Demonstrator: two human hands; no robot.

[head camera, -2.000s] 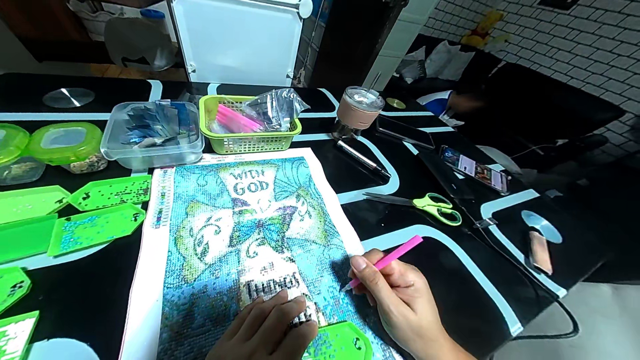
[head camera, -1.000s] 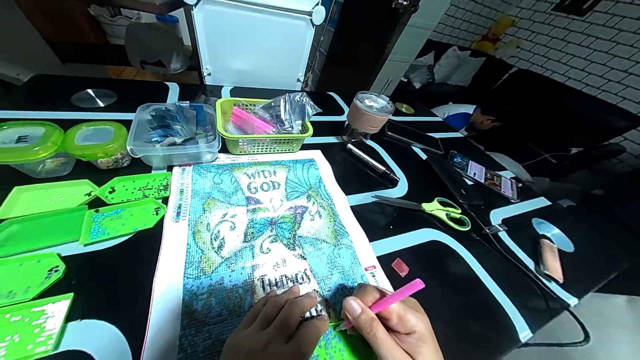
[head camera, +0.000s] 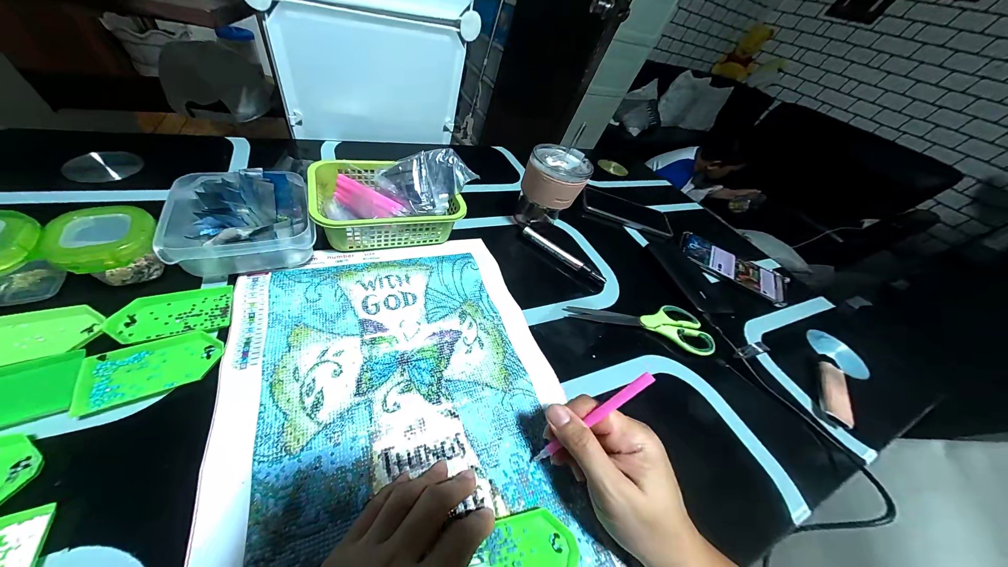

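A diamond painting canvas (head camera: 315,425) with a cross, a butterfly and lettering lies on the black table. My right hand (head camera: 622,465) grips a pink diamond painting pen (head camera: 618,400), its tip at the canvas's right part. My left hand (head camera: 421,520) rests palm down on the lower canvas, fingers slightly apart, holding nothing that shows. Beside its fingertips a green bead tray (head camera: 531,539) lies on the canvas, partly covered by the hand. More green trays stand at the left, among them one with blue beads (head camera: 150,374) and one with dark beads (head camera: 169,313).
Behind the canvas stand a clear plastic box (head camera: 236,252), a green basket (head camera: 386,235) and green-lidded containers (head camera: 98,236). Rightward lie a tumbler (head camera: 554,185), a dark cylindrical pen (head camera: 563,253), scissors (head camera: 669,324), phones (head camera: 732,268) and a cable (head camera: 827,441). A person (head camera: 701,169) is in the background.
My right hand has moved from the green tray by my left hand, where it was a second ago, back up to the canvas's right part. It still holds the pink pen.
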